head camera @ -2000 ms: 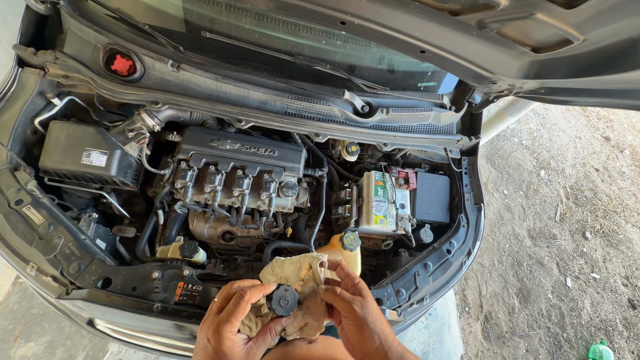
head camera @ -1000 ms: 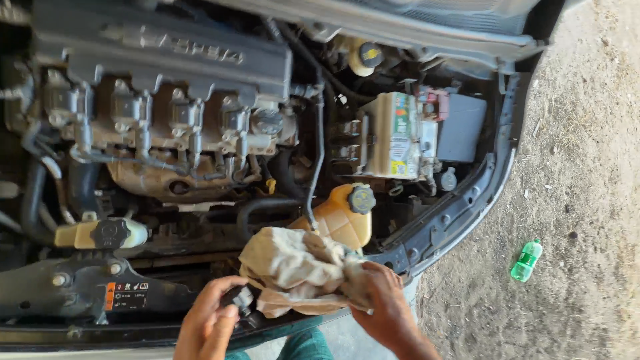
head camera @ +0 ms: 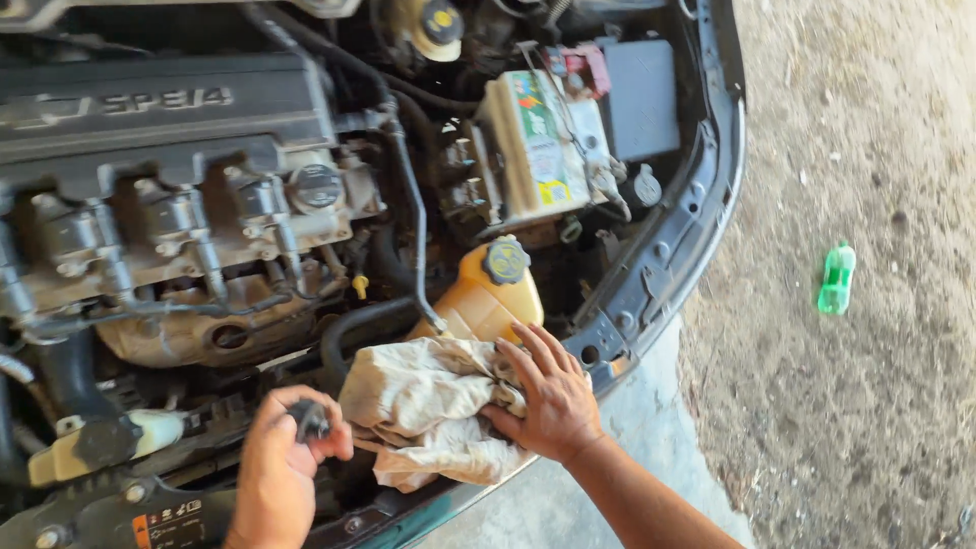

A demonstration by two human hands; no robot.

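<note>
Between the fingers of my left hand [head camera: 286,457] is a black plastic cap [head camera: 309,419], held above the front edge of the engine bay. My right hand [head camera: 550,396] lies spread on a crumpled, stained cream cloth [head camera: 427,396], its fingertips reaching the cloth's upper right edge. The cloth rests over the front of the car body, right of my left hand. Just behind it stands a yellowed coolant reservoir [head camera: 488,305] with a dark cap [head camera: 505,260] seated on its neck. The opening of the pale reservoir [head camera: 156,433] at the lower left cannot be made out.
The engine with its black cover [head camera: 152,99] and oil filler cap [head camera: 316,186] fills the left. A car battery [head camera: 534,145] and a grey fuse box [head camera: 642,99] sit at the upper right. Beyond the fender edge [head camera: 679,282], a green plastic bottle [head camera: 837,279] lies on the dirt.
The cap was against the cloth between both hands; now my left hand holds it apart from the cloth. My right hand has come to lie flat on the cloth. The view has moved closer.
</note>
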